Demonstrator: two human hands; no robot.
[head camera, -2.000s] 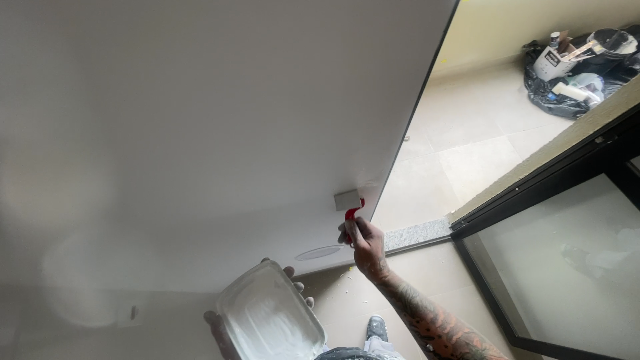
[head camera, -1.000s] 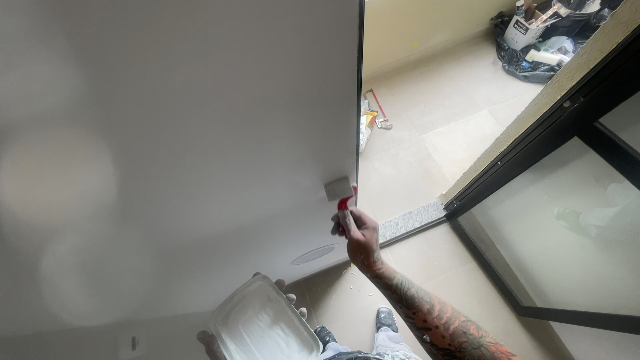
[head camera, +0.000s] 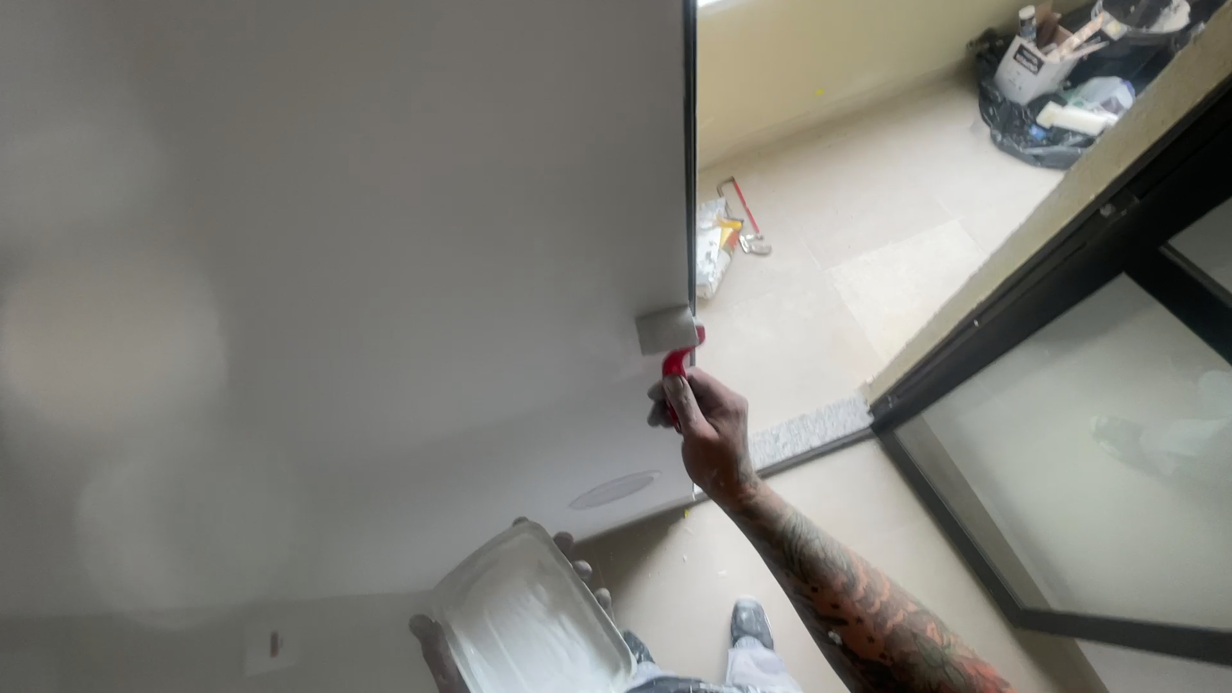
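Note:
My right hand (head camera: 710, 423) grips the red handle of a small paint roller or pad applicator (head camera: 666, 331); which of the two is hard to tell. Its pale, flat-looking head lies against or just in front of the large light wall panel (head camera: 414, 241), by the panel's dark right edge. Low in the view, my left hand (head camera: 438, 647) holds a shallow tray (head camera: 534, 616) from beneath, fingertips showing at both sides. Whitish material coats the inside of the tray. An oval mark (head camera: 614, 489) shows on the panel below my right hand.
Beyond the panel edge, a red-handled roller frame (head camera: 746, 207) and a white-stained item (head camera: 714, 248) lie on the tiled floor. A black plastic bag (head camera: 1039, 144) with a box (head camera: 1035, 69) and a bucket (head camera: 1145, 14) is at upper right. A dark-framed glass door (head camera: 1020, 606) stands at right.
Between the earliest frame and now, the view has turned, and the red-handled frame on the floor has come into sight. The tool in my right hand has shifted up to the panel's edge.

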